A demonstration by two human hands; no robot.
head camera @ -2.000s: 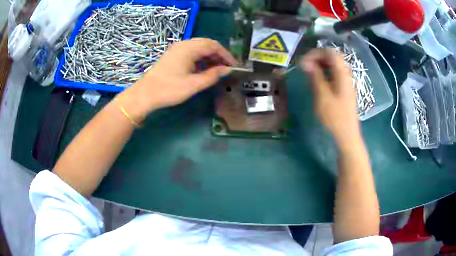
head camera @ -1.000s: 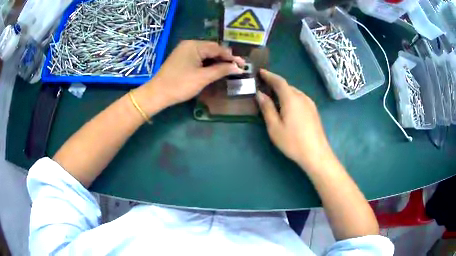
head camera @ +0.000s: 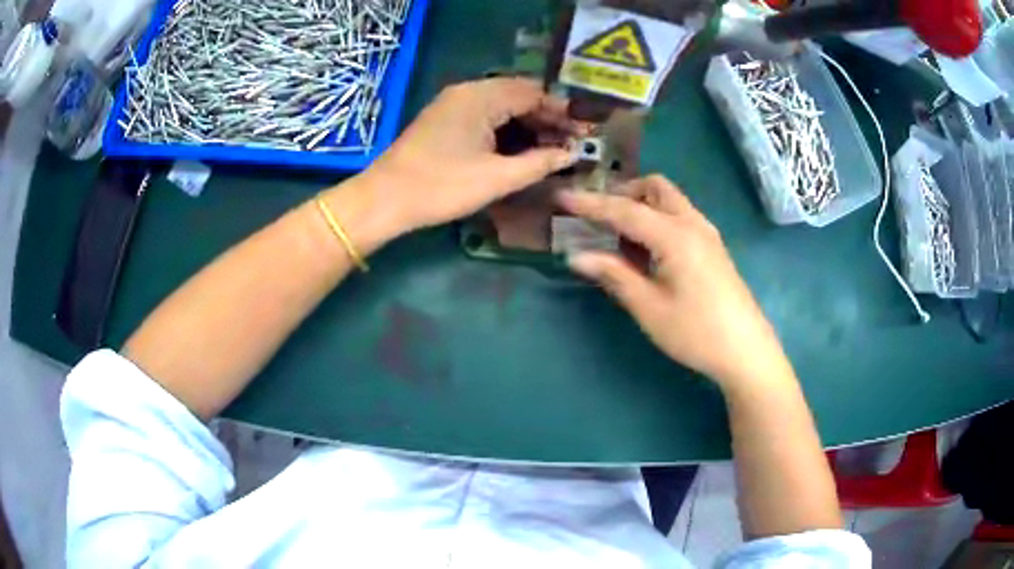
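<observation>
Two small shiny steel fixture blocks sit on the brown press base plate [head camera: 520,228]. My left hand [head camera: 473,150] has its fingertips at the rear block [head camera: 590,148], which shows a dark hole; whether it holds a slim part there is hidden. My right hand [head camera: 678,267] has thumb and fingers around the front block [head camera: 584,235], which lies nearer to me and apart from the rear one. The right fingertips are slightly blurred. The press front with its yellow warning label [head camera: 619,56] stands just behind the blocks.
The blue tray [head camera: 250,156] of slim metal parts is at left, a black flat slab [head camera: 100,256] below it. At right are the lever's red knob [head camera: 943,25], a clear box of parts [head camera: 862,195], a white cord [head camera: 882,239] and a smaller clear box [head camera: 914,261].
My right hand has come in from the right-hand box to the front block. My left hand has moved from beside the press to the rear block. The front block now sits farther from the rear one.
</observation>
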